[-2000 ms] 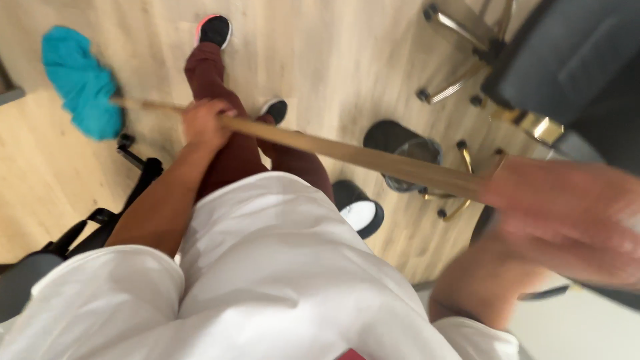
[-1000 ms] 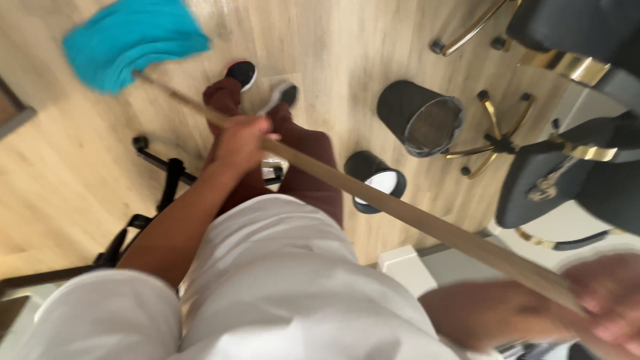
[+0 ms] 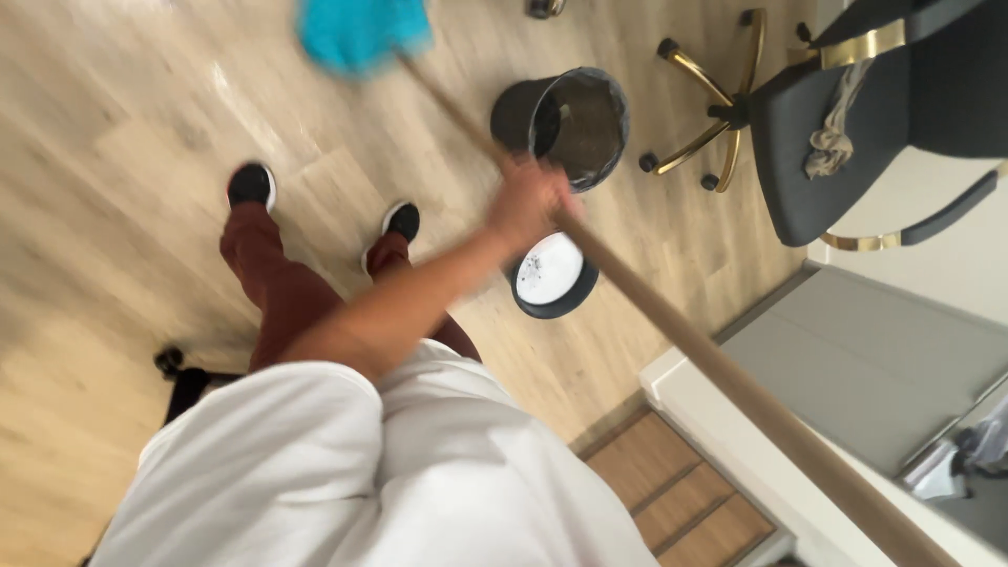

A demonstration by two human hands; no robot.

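A long wooden pole (image 3: 693,339) runs from the lower right corner up to a bright turquoise cloth mop head (image 3: 362,31) on the wood-look floor, at the top of the view. My left hand (image 3: 535,201) grips the pole partway along, just beside the mouth of a black waste bin (image 3: 563,126); motion blurs it somewhat. My right hand is out of the frame, beyond the lower right, where the pole leaves the view. Below my left hand stands a smaller dark bin with a white top surface (image 3: 551,272) that carries dark specks.
A dark chair (image 3: 827,134) with gold legs and a crumpled cloth (image 3: 831,150) on its seat stands at the upper right. White and grey furniture (image 3: 874,346) fills the lower right, beside wooden drawer fronts (image 3: 677,480). A black caster base (image 3: 189,378) is at the left.
My left hand has swung rightward with the pole, and the mop head has moved from the far left to the top middle. My right hand has left the view, which has shifted.
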